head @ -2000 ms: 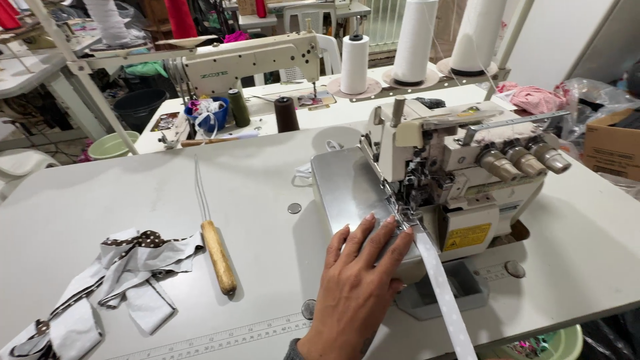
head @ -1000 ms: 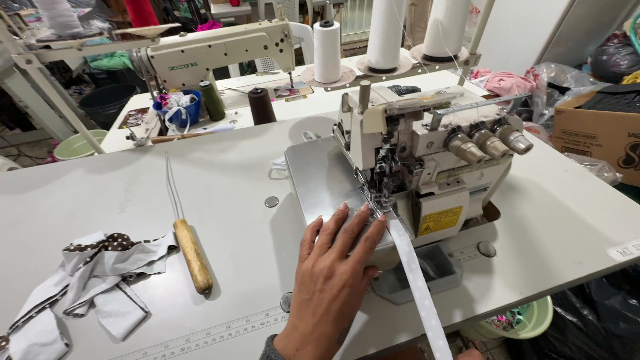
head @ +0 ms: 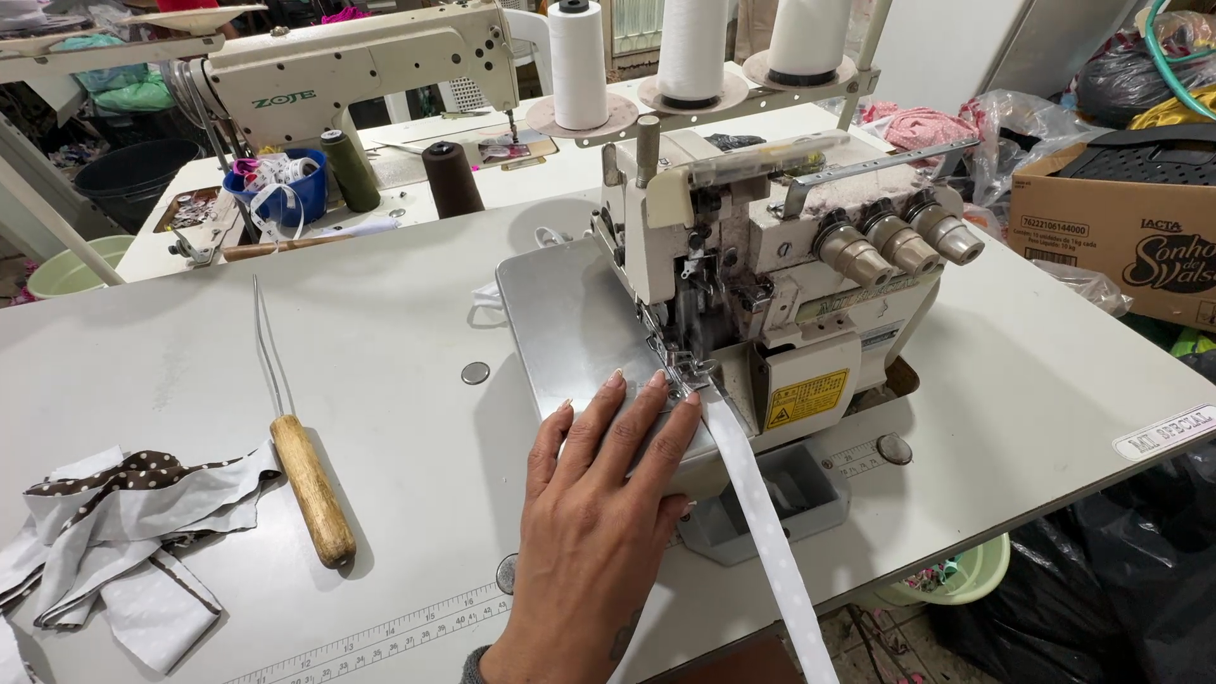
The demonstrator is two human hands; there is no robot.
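Observation:
My left hand lies palm down with spread fingers on the metal plate of an overlock sewing machine. Its index fingertip touches a white dotted fabric strip beside the presser foot. From the foot the strip runs down over the table's front edge and out of the frame. My right hand is out of view. To the left lies a wooden-handled tool with two thin metal prongs, next to crumpled white and brown dotted fabric strips.
Behind stand a second sewing machine, thread cones and a blue bowl. A grey tray sits beside the strip. A measuring tape runs along the front. A cardboard box is at the right, a green basin below.
A hand seen low at the strip one second ago is out of the frame now. My left hand stays on the plate beside the presser foot.

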